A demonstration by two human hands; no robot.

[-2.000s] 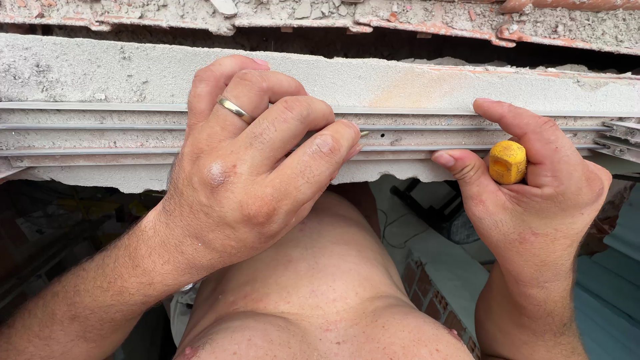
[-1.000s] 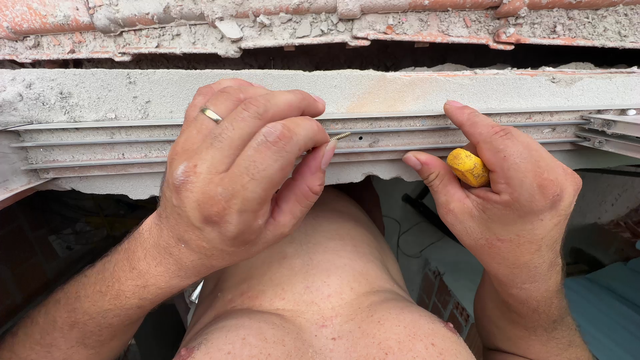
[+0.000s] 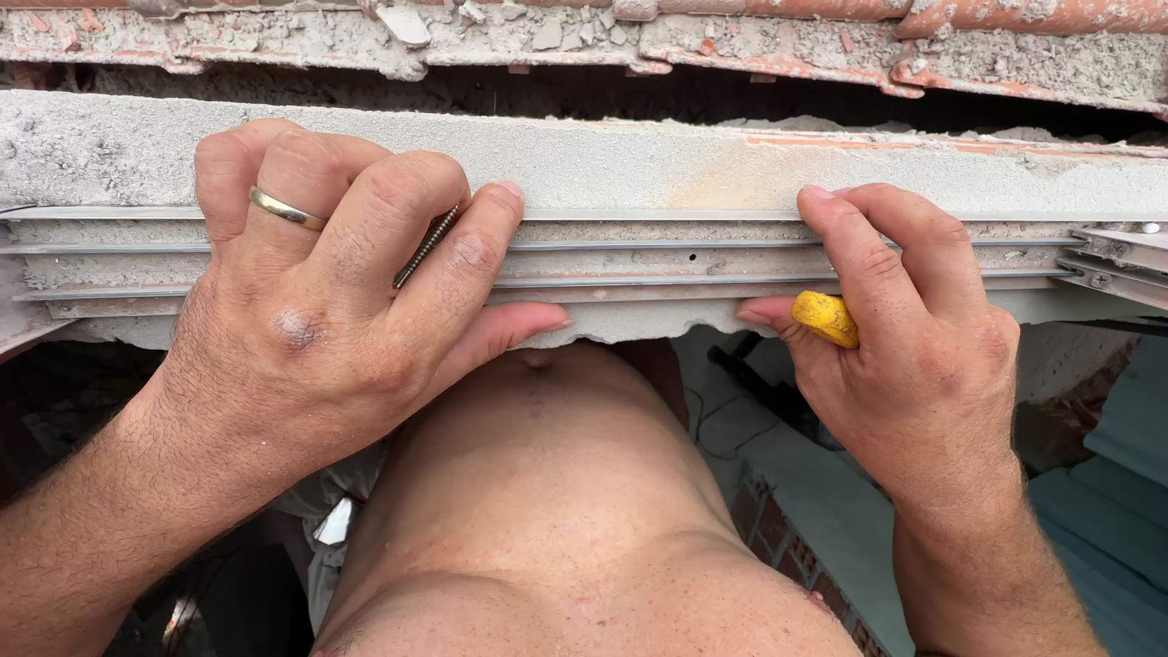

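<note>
My left hand (image 3: 338, 237), with a ring on one finger, holds a threaded metal screw (image 3: 427, 245) between two fingers. Its fingertip and thumb rest at the metal window track (image 3: 620, 245), which runs along a rough mortar sill (image 3: 566, 164). A small dark hole (image 3: 693, 257) shows in the track between my two hands. My right hand (image 3: 903, 310) keeps a yellow tool handle (image 3: 825, 318) against its palm; the rest of that tool is hidden. The right fingertips touch the upper edge of the track and its thumb lies at the lower edge.
Upright metal frame parts (image 3: 1118, 265) meet the track at the right, and another frame part (image 3: 32, 301) at the left. Beyond the sill are a dark gap and mortar-covered roof tiles (image 3: 1031, 20). My bare torso (image 3: 547, 493) is close below the sill, above brickwork (image 3: 789, 538).
My left thumb and index finger have spread apart over the track, and the screw now lies between two fingers. The right fingers have shifted to the track's upper edge, with the yellow handle still held.
</note>
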